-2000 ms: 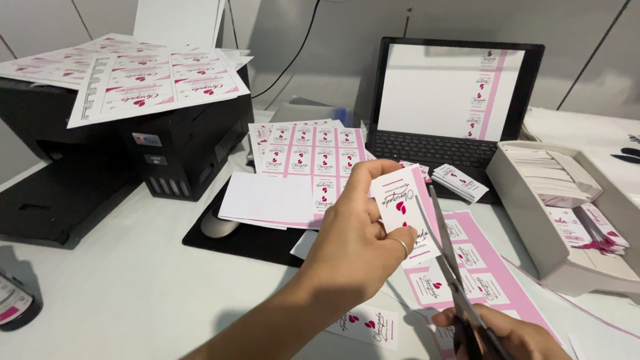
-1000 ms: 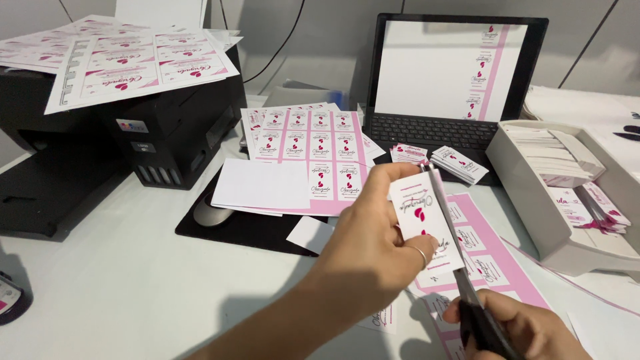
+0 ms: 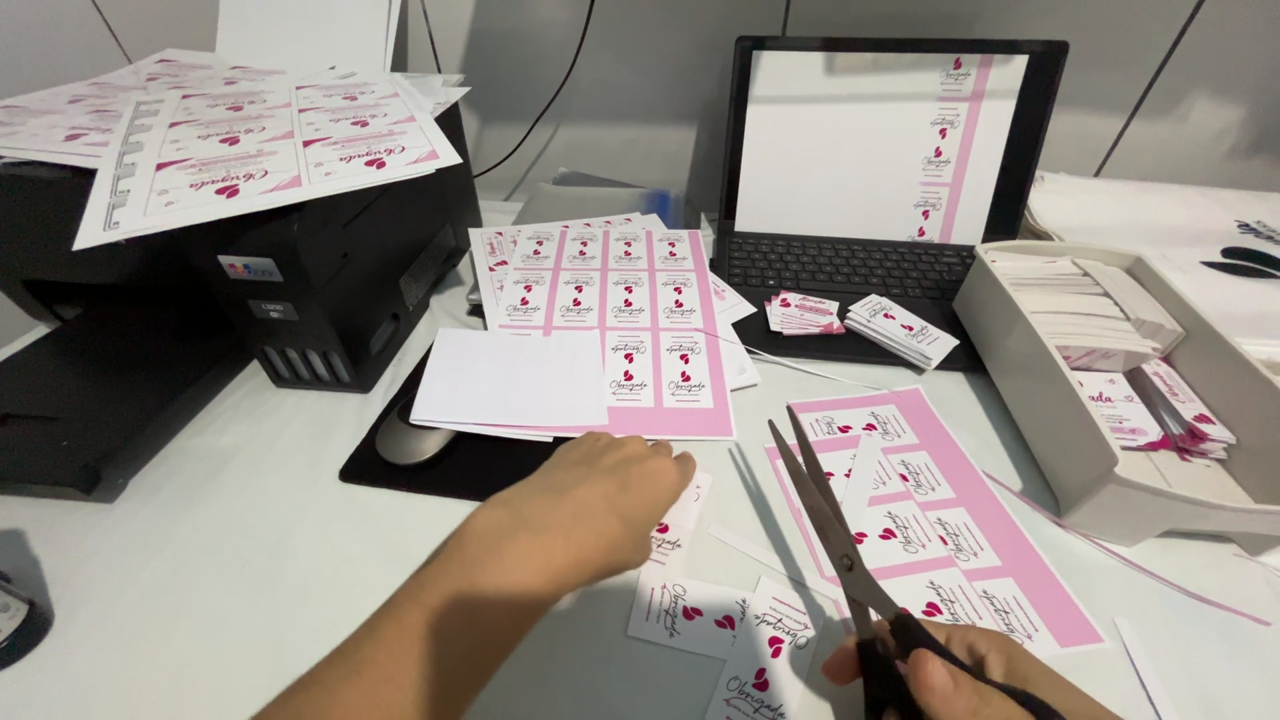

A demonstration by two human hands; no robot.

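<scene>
My right hand (image 3: 960, 675) grips the black handles of a pair of scissors (image 3: 846, 560), whose metal blades point up, slightly apart. Below them lies a pink sheet printed with cards (image 3: 1060, 590), with loose cut pieces on it. My left hand (image 3: 610, 500) is over the table, at the front edge of a printed pink sheet (image 3: 720, 400), above a small printed card (image 3: 680, 520). Its fingertips are partly hidden, so I cannot tell whether they hold the card. Several cut cards (image 3: 690, 615) overlap in front of me, between the two hands.
A laptop (image 3: 850, 270) stands at the back with small card stacks (image 3: 905, 330) on it. At right is a beige box of cards (image 3: 1110, 500). A mouse (image 3: 412, 440) lies on a black pad (image 3: 460, 480). A black printer (image 3: 330, 300) at left bears printed sheets (image 3: 240, 150). Paper strips lie about.
My left hand, which held a white card strip at the scissors, has moved left and down, away from the blades. The scissors were at the strip and now stand apart from it.
</scene>
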